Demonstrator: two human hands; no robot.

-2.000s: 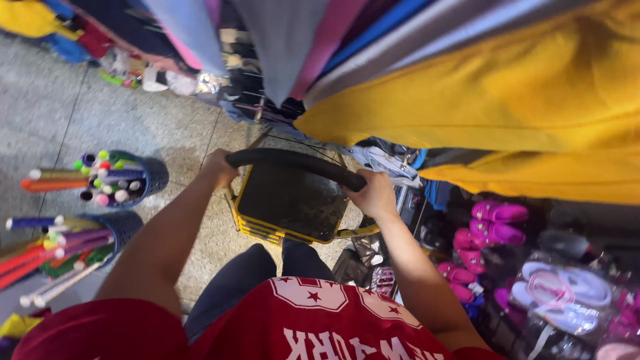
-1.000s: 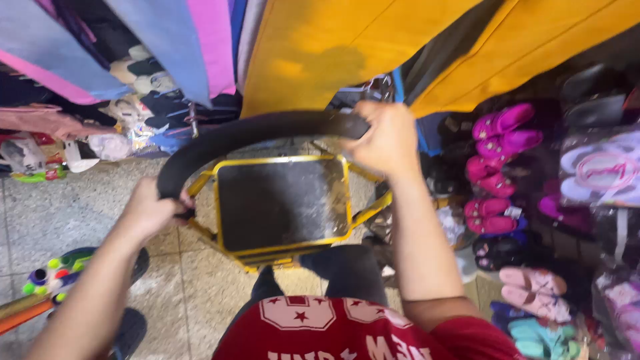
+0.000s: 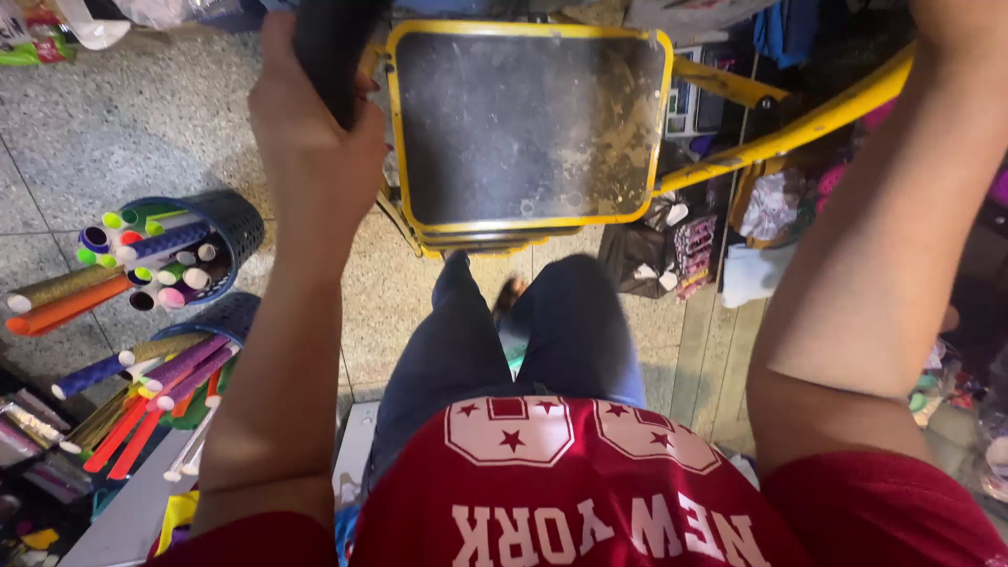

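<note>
A yellow metal step ladder [image 3: 661, 118] with a black top platform [image 3: 528, 126] stands before my legs. My left hand [image 3: 319, 134] is closed around the black padded part of its curved handrail [image 3: 335, 59], left of the platform. Toward the top right corner, my right hand [image 3: 949, 20] is mostly cut off by the frame edge; its fingers and whatever they touch are hidden. A yellow side tube of the frame [image 3: 787, 142] runs up from the platform toward that hand.
Two blue perforated baskets [image 3: 244, 228] of colourful rolls stand at the left on the speckled floor [image 3: 94, 142]. Right of the ladder lie a black plastic bag [image 3: 634, 256] and packaged goods [image 3: 694, 252]. A grey surface [image 3: 130, 492] shows at the lower left.
The black handrail and both hands have shifted toward the top of the view, and the hanging yellow cloth has left it. The right hand, seen on the rail earlier, is now mostly out of frame.
</note>
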